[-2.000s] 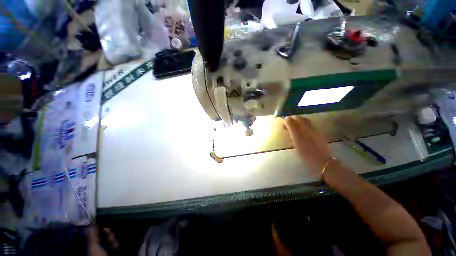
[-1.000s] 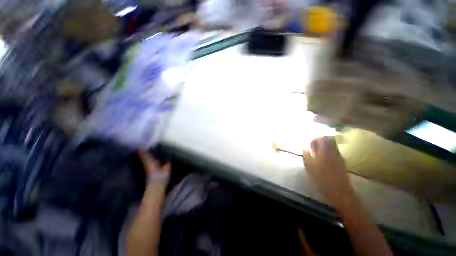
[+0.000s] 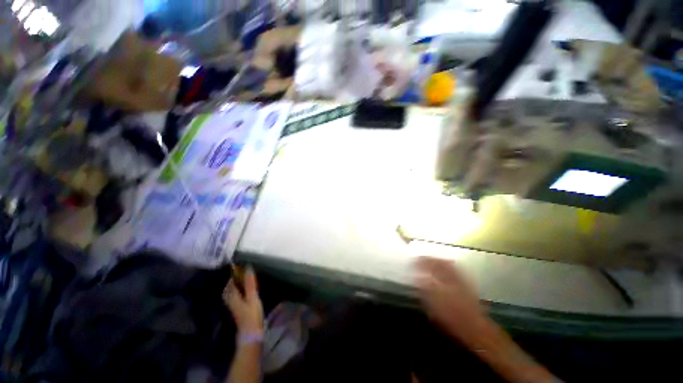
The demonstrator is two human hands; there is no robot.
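Observation:
The sewing machine stands at the right of the white table, its lamp lighting the needle area. My left hand is low at the table's front left corner, closed around a small dark-and-yellow thing that looks like the screwdriver's handle; its shaft cannot be made out. My right hand is blurred over the table's front edge, in front of and below the needle area. Nothing shows in it, and its finger posture is unclear. A thin dark tool, perhaps thread snips, lies right of the needle.
Printed flattened packaging covers the left table end. A black phone lies at the back. Dark cloth is heaped at lower left beside my left hand. Bags and a yellow item crowd the back. The machine's control panel is lit.
The view has turned left, showing more of the cloth piles. My right hand has moved from the machine bed to the front edge. My left hand is now closed around the small dark-and-yellow thing.

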